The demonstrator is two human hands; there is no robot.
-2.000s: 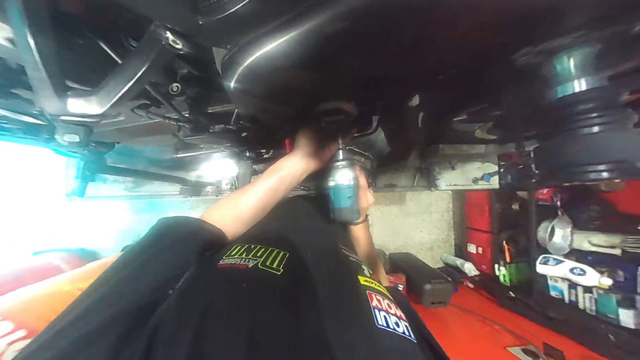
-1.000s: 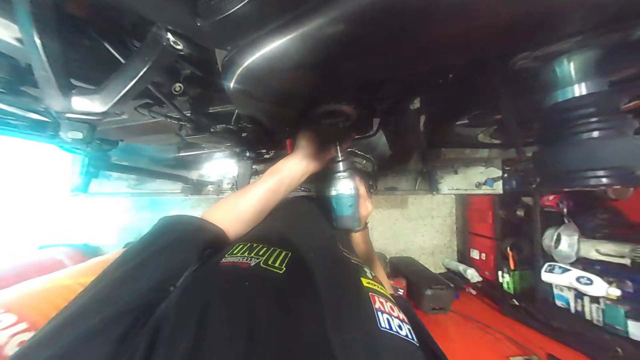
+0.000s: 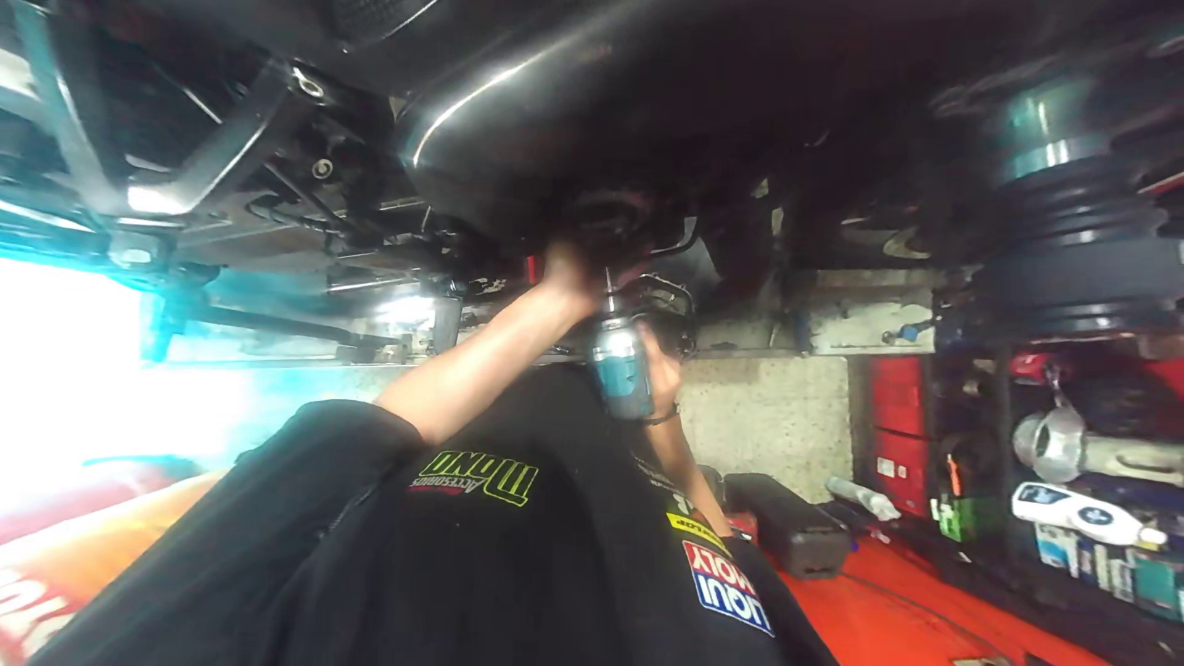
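Observation:
Overhead is the black underside of a vehicle (image 3: 555, 102), with a round dark opening or part (image 3: 610, 213) low on its curved cover. My left hand (image 3: 566, 273), blurred, reaches up against the underside beside this round part; its fingers are hard to make out. Just right of it, my right hand (image 3: 661, 370) is closed round a teal and silver cordless power driver (image 3: 622, 370). The driver stands upright, and its thin metal shaft (image 3: 609, 282) points up toward the round part. The shaft's tip is hidden in the dark.
Dark coil-like suspension parts (image 3: 1073, 222) hang at the right. Below them are red cabinets (image 3: 897, 435) and a shelf with a white bottle (image 3: 1078, 513). A black case (image 3: 786, 523) lies on the red surface (image 3: 879, 601). Metal frame arms (image 3: 222, 148) cross the upper left.

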